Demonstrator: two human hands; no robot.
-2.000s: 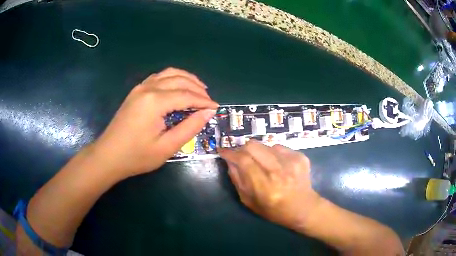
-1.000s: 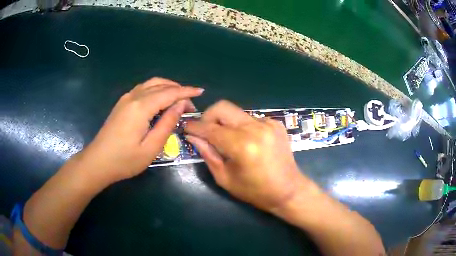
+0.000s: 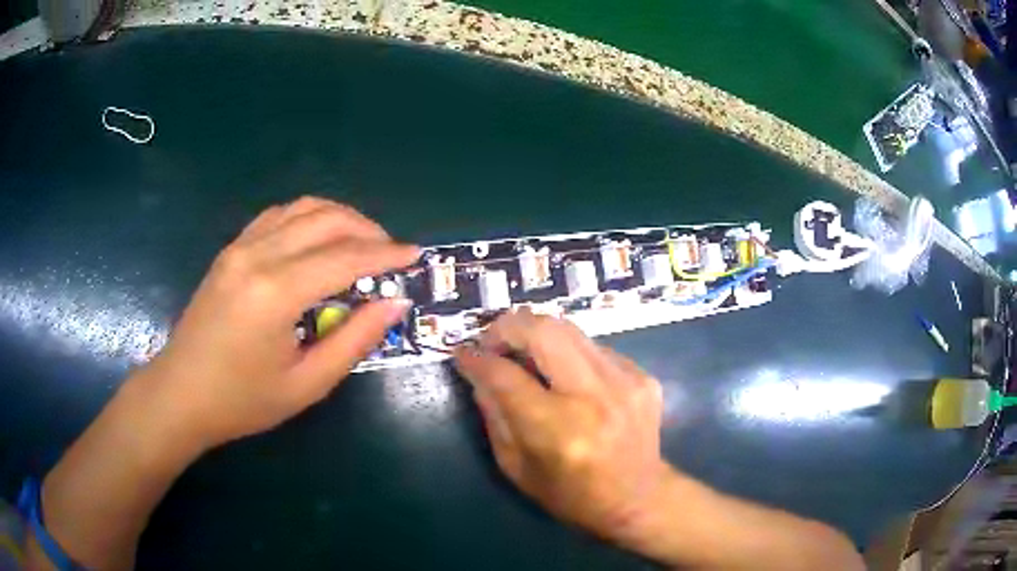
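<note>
The open power strip housing [image 3: 669, 317] lies across the bench with the black circuit board [image 3: 507, 254] in it. White blocks and copper-coloured contacts line the board. My left hand [image 3: 284, 318] spans the left end of the strip, thumb and fingers on its two long sides, beside the yellow-topped part [image 3: 331, 321]. My right hand [image 3: 569, 413] is at the near long edge, fingertips pinched together at a thin dark wire. Its fingers hide part of that edge. Blue and yellow lead wires [image 3: 725, 292] lie at the right end.
The mains plug [image 3: 821, 230] and clear plastic bag [image 3: 889, 248] lie right of the strip. A squeeze bottle [image 3: 959, 404] and a pen [image 3: 932, 332] are at the right. A white loop [image 3: 129, 125] lies upper left. A speckled rail [image 3: 625, 65] borders the green conveyor [image 3: 769, 67], which carries another white item [image 3: 899, 125].
My right hand has moved from over the board to its near edge. The strip shows further left in view, and more of the board is uncovered. The white item on the conveyor has shifted left.
</note>
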